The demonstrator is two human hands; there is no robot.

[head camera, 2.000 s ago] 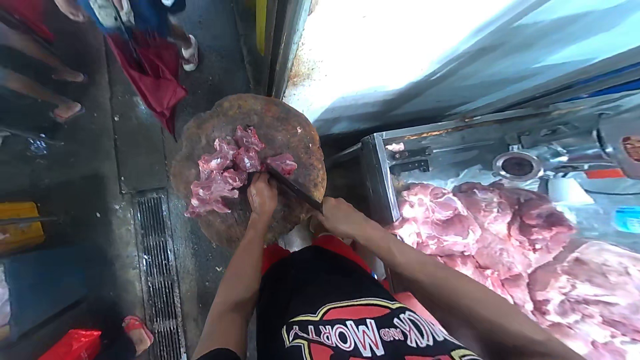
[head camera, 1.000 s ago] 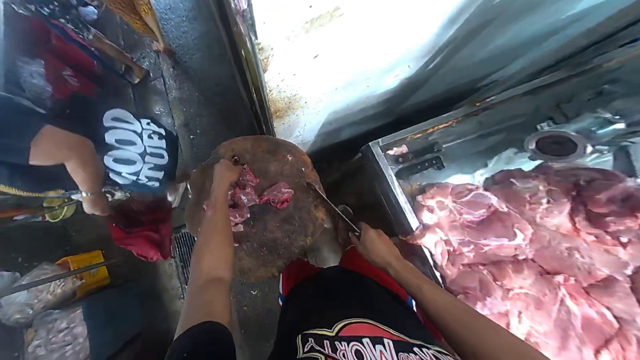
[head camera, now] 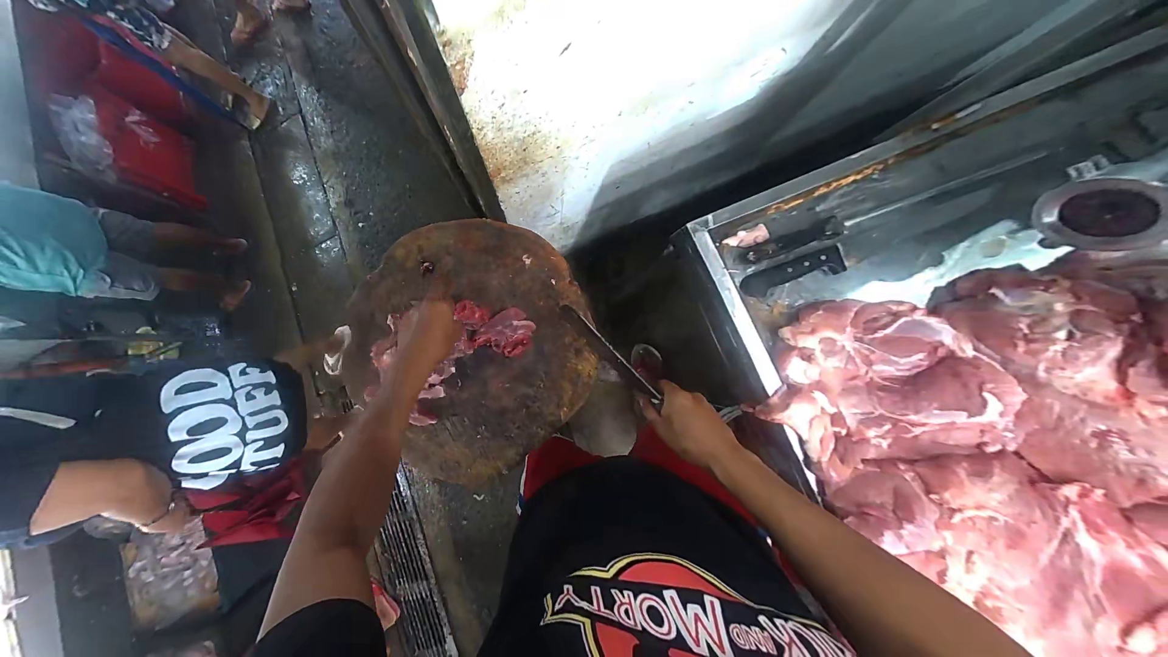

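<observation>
On a round wooden chopping block lie several pieces of raw meat. My left hand is over the meat at the block's middle left; its fingers are hard to make out, so its grip cannot be told. My right hand is closed around the handle of a cleaver or large knife, just off the block's right side. The blade slants up and left, its tip at the block's right edge.
At right, a metal-edged counter holds large cuts of raw meat, a black-handled knife and a round metal fitting. A person in a black shirt is close at left. A floor grate runs below the block.
My left hand has moved from near the blade two seconds ago to the meat's left part. The blade has shifted to the block's right edge. The view has moved, and a person has come in at left.
</observation>
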